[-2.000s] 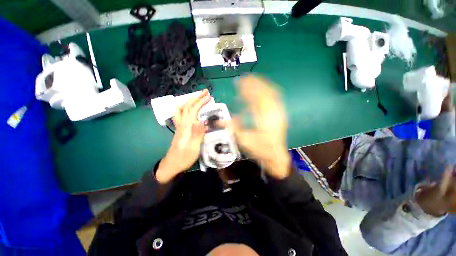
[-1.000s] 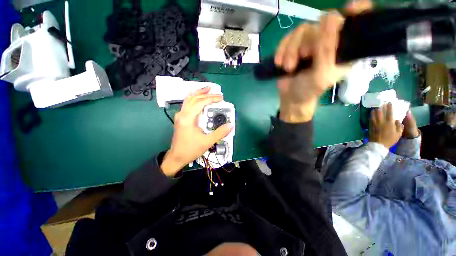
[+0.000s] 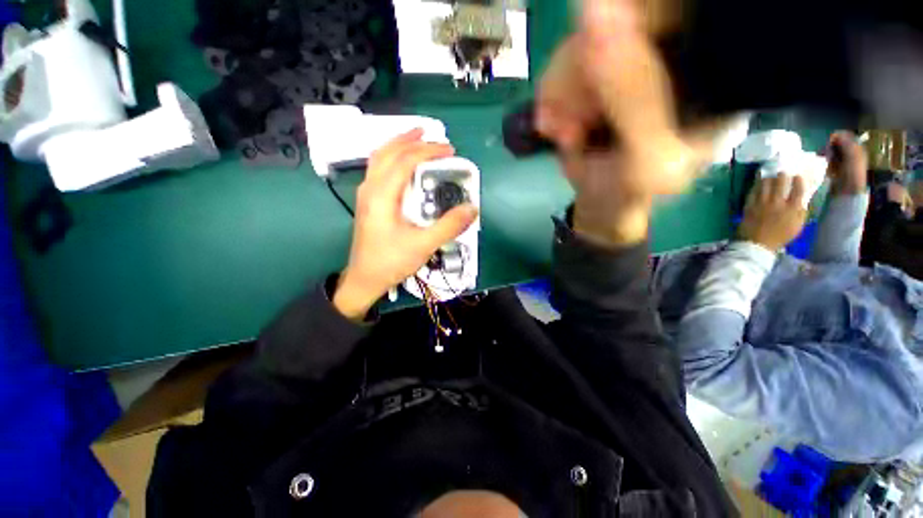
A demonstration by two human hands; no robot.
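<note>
My left hand (image 3: 390,223) holds the white camera housing (image 3: 468,235) on the green bench in front of me, its thumb across the front beside the dark round lens (image 3: 446,198). Thin wire leads (image 3: 435,316) with small white plugs hang from the housing's near end. A white mounting arm (image 3: 359,137) extends to the left behind my fingers. My right hand (image 3: 617,121), blurred, is closed around the thick black electric screwdriver (image 3: 769,61), above the bench to the right of the housing. The screwdriver's tip is too blurred to tell.
The screw feeder (image 3: 472,35) stands behind the housing. Black plates (image 3: 288,71) lie heaped left of it. A white camera unit (image 3: 101,111) lies at far left. At right another person's hand (image 3: 775,210) holds white parts (image 3: 794,167). A blue cloth or cover (image 3: 35,384) is at the left edge.
My right hand has taken hold of the screwdriver since the first frame and now holds it lower and nearer the housing. The wires came into view. The whole view has shifted.
</note>
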